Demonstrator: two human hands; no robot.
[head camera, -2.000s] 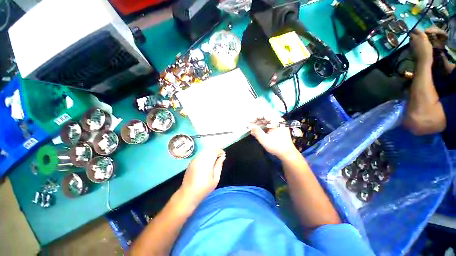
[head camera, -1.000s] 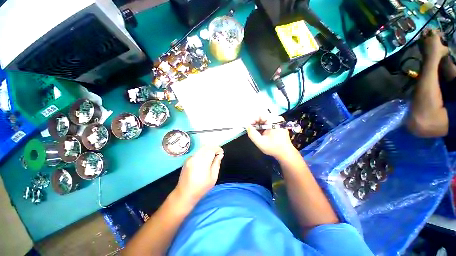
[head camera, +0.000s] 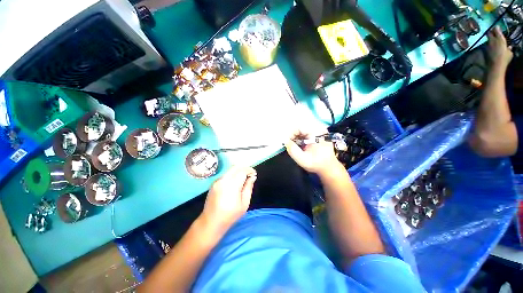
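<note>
My left hand (head camera: 230, 194) is curled at the bench's front edge, below a round brown housing (head camera: 202, 163); whether its fingers hold anything is hidden. My right hand (head camera: 312, 155) is at the near right corner of the white sheet (head camera: 255, 109). It pinches a small dark and silvery part (head camera: 316, 139), too blurred to make out fully. A thin dark stick (head camera: 244, 149) lies between the housing and my right hand, partly over the sheet. Several open housings (head camera: 107, 155) with pale and green parts stand to the left.
Loose small components (head camera: 206, 68) and a round tub (head camera: 259, 41) are behind the sheet. A black soldering station (head camera: 321, 57) stands behind right, a white box (head camera: 86, 46) behind left. Blue plastic-lined crates (head camera: 459, 212) are at right, with another person's arm (head camera: 494, 109) beyond.
The view has shifted, so the bench items sit further left. My hands have hardly moved; the part in my right hand shows at a different angle. The other person's hand has moved slightly.
</note>
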